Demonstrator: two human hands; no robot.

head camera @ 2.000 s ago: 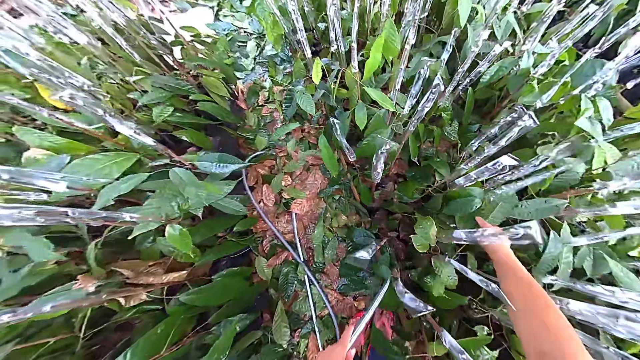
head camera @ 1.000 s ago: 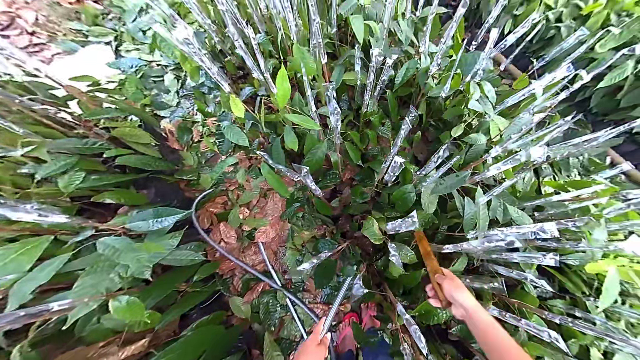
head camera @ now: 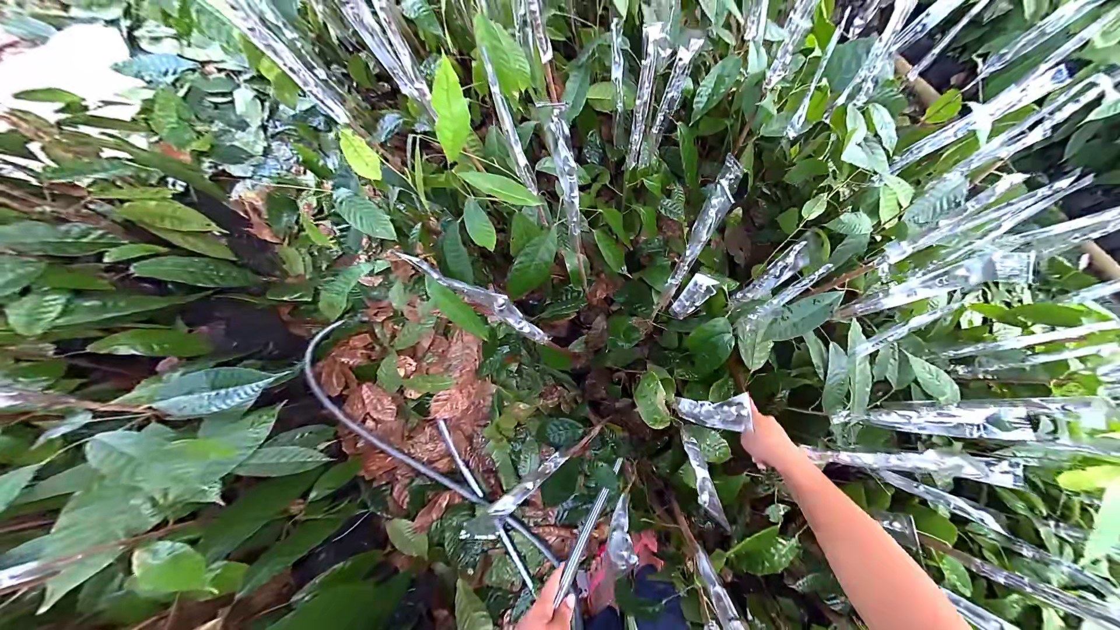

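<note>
My left hand (head camera: 549, 604), low in the middle of the head view, grips a thin, shiny metallic-looking strip (head camera: 582, 542) that points up and slightly right. Beside it, a dark curved tube (head camera: 385, 451) crosses another thin pale rod (head camera: 459, 455). My right hand (head camera: 764, 440) is right of centre among the seedlings, its fingers closed at the end of a clear plastic sleeve (head camera: 713, 413). What else the fingers hold there is hidden.
Young plants with clear plastic sleeves on their stems (head camera: 564, 166) stand close on the far side and right. Broad green leaves (head camera: 201, 394) crowd the left. Brown dry leaves (head camera: 372, 402) lie on the ground between. A pole (head camera: 914, 83) runs behind the plants at upper right.
A second ago my right hand held a flat brown strip upright beside the plastic sleeve; that strip is not plainly visible now. My left hand stays low, still holding the shiny strip.
</note>
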